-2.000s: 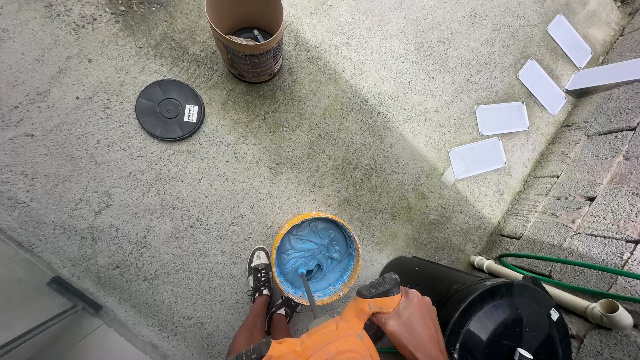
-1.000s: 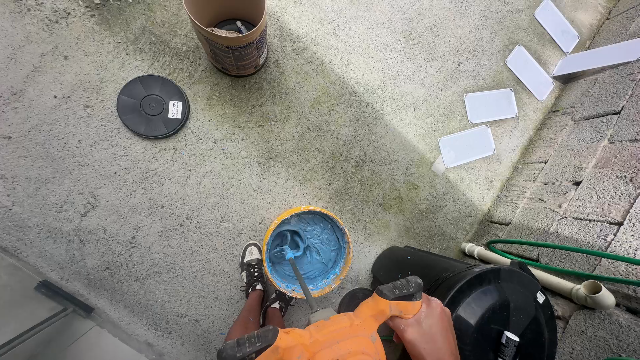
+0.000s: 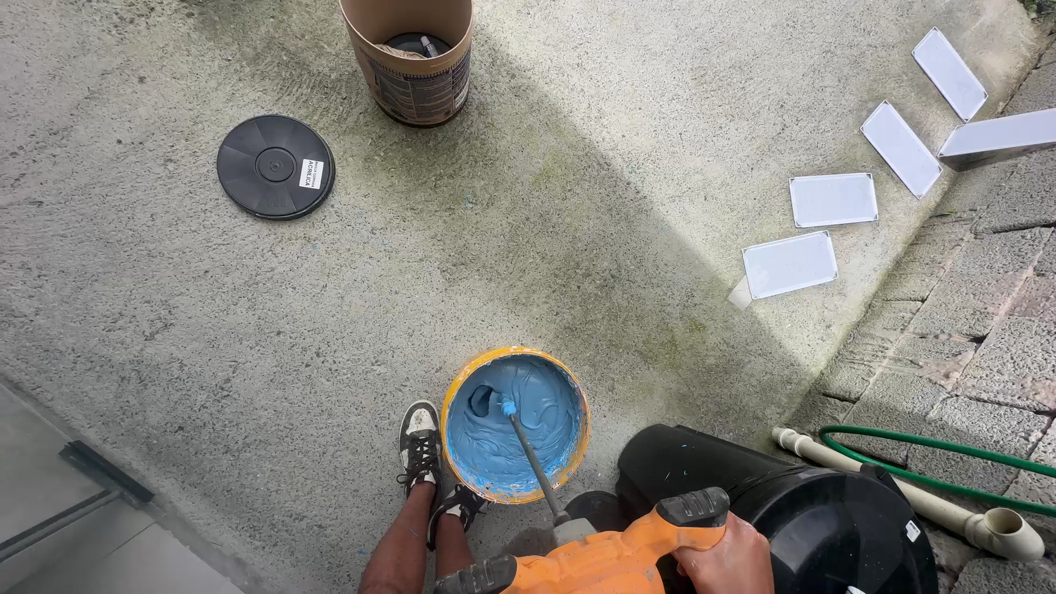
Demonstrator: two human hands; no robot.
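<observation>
My right hand (image 3: pixel 726 561) is closed around the right handle of an orange power mixer (image 3: pixel 594 561) with black grip ends. My left hand is not in view; the mixer's left handle shows at the bottom edge. The grey mixing shaft (image 3: pixel 536 466) runs down into a yellow-rimmed bucket (image 3: pixel 582 450) of thick blue paste (image 3: pixel 528 437). Bright blue paste clings to the shaft where it enters, and a hollow shows in the paste beside it. The bucket stands on concrete, beside my feet in black and white sneakers (image 3: pixel 421 441).
A black barrel (image 3: pixel 850 528) stands close at the right, near a beige pipe (image 3: pixel 891 487), a green hose (image 3: pixel 932 454) and a block wall (image 3: pixel 973 355). Ahead are a cardboard drum (image 3: pixel 421 87), a black lid (image 3: pixel 272 190) and several white panels (image 3: pixel 792 266). A grey threshold (image 3: pixel 107 470) lies left.
The mixing shaft has shifted within the bucket, and the swirls in the blue paste have changed shape. My right hand stays on the mixer handle.
</observation>
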